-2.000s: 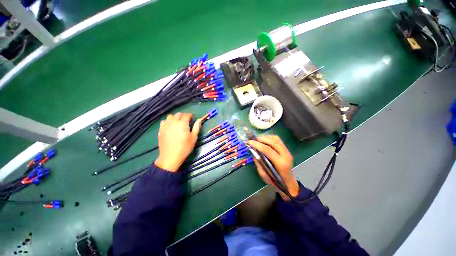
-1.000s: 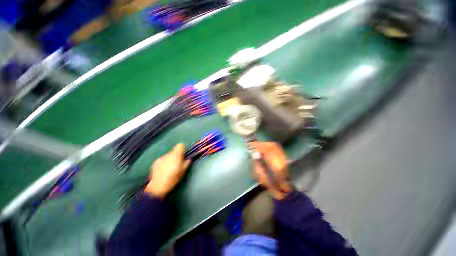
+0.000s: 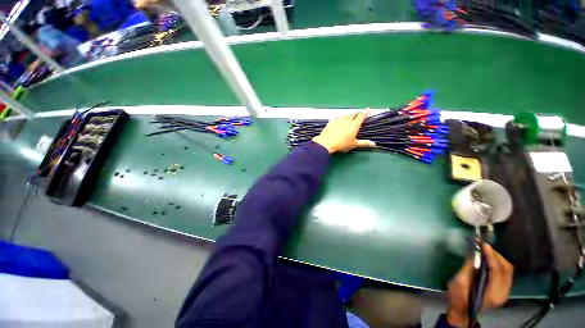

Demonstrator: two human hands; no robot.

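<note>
Black cable leads (image 3: 391,133) with red parts and blue ends lie in one pile across the back of the bench, blue ends to the right. My left hand (image 3: 344,132) is over their middle, with fingers and thumb on either side of several leads; its grip is partly hidden. My right hand (image 3: 491,282) is shut on the black heated tweezers (image 3: 476,275) at the lower right. Their tips point up at the near rim of the round white cup (image 3: 501,197), which holds silvery bits. Whether the tips touch them is unclear.
Right of the cup stands the large power unit (image 3: 561,218). Behind the cup are a yellow sponge (image 3: 475,168) and green-flanged spool (image 3: 527,125). Left are a smaller lead bundle (image 3: 192,126), small black block (image 3: 226,209), dark specks and a black parts case (image 3: 96,150). A metal upright (image 3: 221,61) rises behind.
The view has swung left. The separate row of leads in front of the pile is gone; my left hand has carried leads to the pile. My right hand still holds the tweezers near the cup.
</note>
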